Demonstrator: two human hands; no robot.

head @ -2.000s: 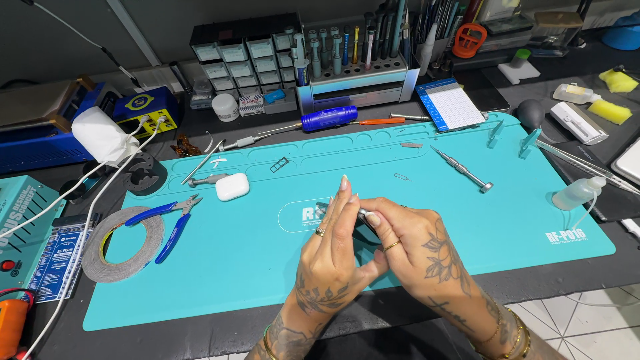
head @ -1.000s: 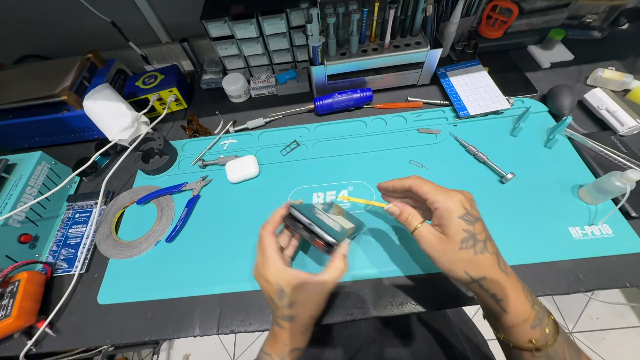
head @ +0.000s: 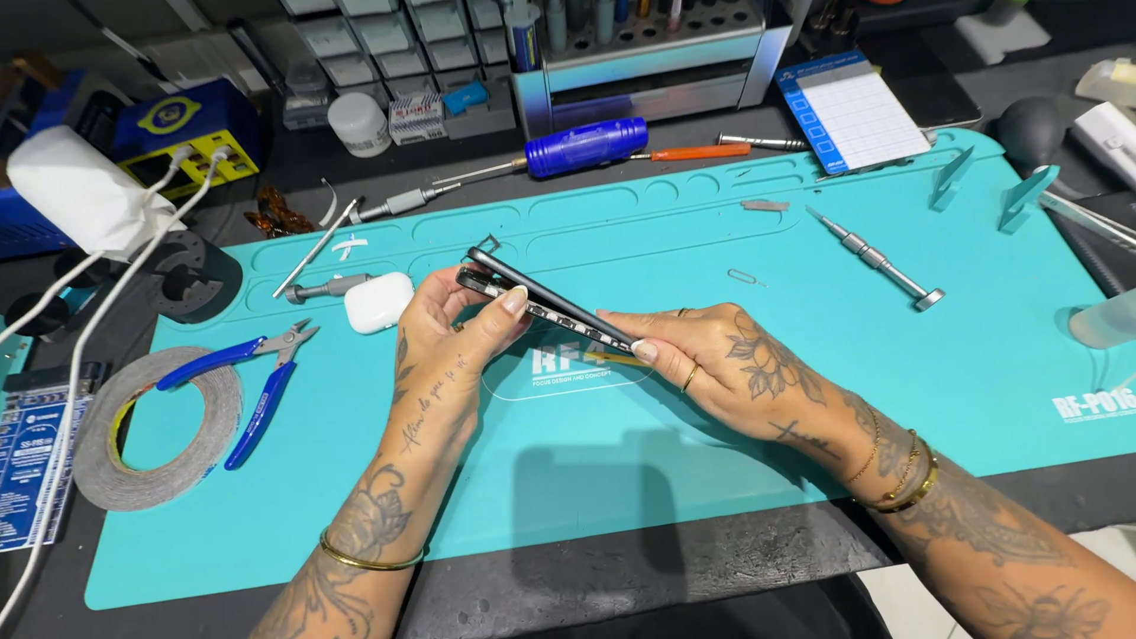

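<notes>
A dark smartphone (head: 555, 306) is held in the air above the teal silicone work mat (head: 497, 497), its two halves parted in a narrow V that is wider at the left end. My left hand (head: 461, 328) grips the left end, thumb on the lower half's edge, where small internal parts show. The right end is pinched by my right hand (head: 701, 364), thumb and fingers near where the halves meet. A thin yellow tool (head: 617, 358) shows just beneath the phone by my right fingers; whether I hold it is unclear.
On the mat lie blue-handled flush cutters (head: 266, 364), a roll of grey tape (head: 98, 444), a white earbud case (head: 380, 302), a precision screwdriver (head: 874, 257) and a SIM eject pin (head: 747, 278). Behind stand a blue-handled screwdriver (head: 586, 146), a notepad (head: 856, 106) and a tool rack (head: 657, 80).
One second ago the phone was lower and tilted, with the yellow tool apart from it in my right hand. Now both hands hold the phone and its halves stand apart. The view has moved closer.
</notes>
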